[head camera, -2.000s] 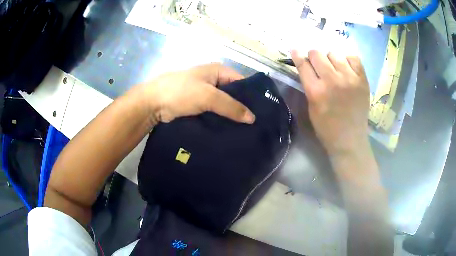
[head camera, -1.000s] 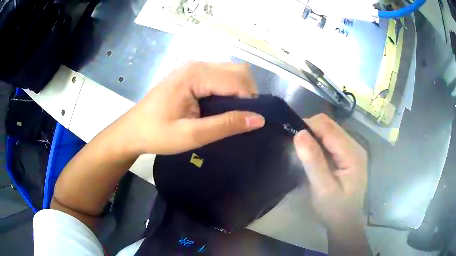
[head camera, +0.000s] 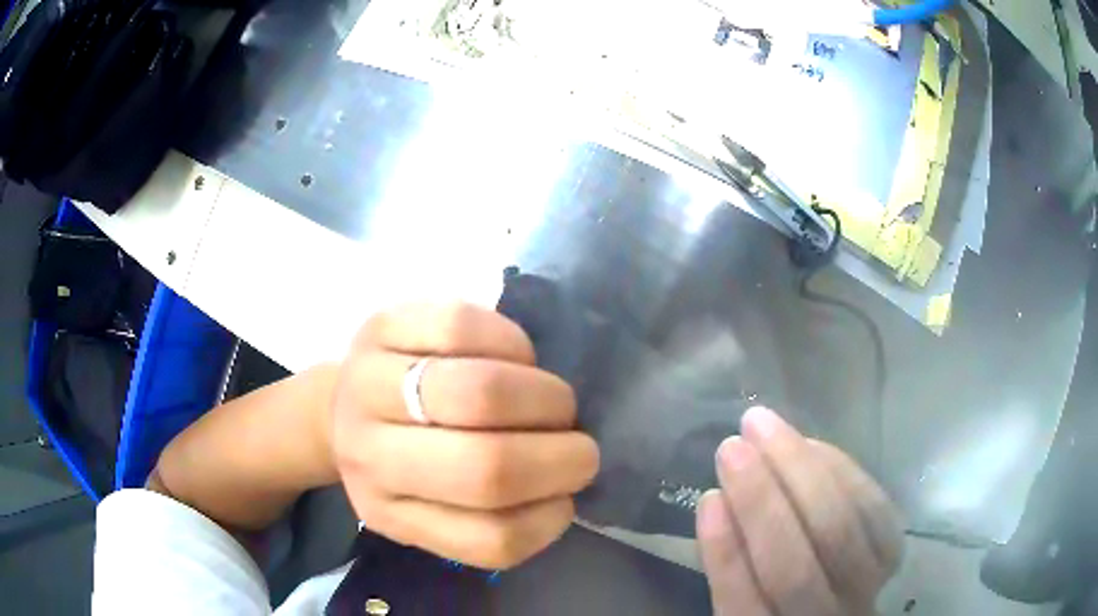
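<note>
The black fabric bag (head camera: 548, 319) is blurred and bunched in my left hand, and part of it shows above the fist. My left hand (head camera: 464, 433) is closed on it, with the back of the hand and a ring facing up. A small silvery toothed mark (head camera: 682, 495) shows on dark fabric between the hands. My right hand (head camera: 801, 523) is beside that mark at the lower right, fingers bent; whether it pinches the fabric edge cannot be told. The yellow patch is not visible on the bag.
Dark pointed snips (head camera: 771, 193) with a black cord lie by the yellow-taped plate (head camera: 915, 229) on the metal table (head camera: 963, 397). Black bags (head camera: 90, 102) are heaped at the upper left. A blue bin (head camera: 151, 385) holds black pieces below. A blue hose (head camera: 915, 12) is at the top right.
My left hand has turned from a thumb-on-top hold into a fist and moved down with the bag. My right hand let go of the snips, then moved lower. The bag's patch went out of sight.
</note>
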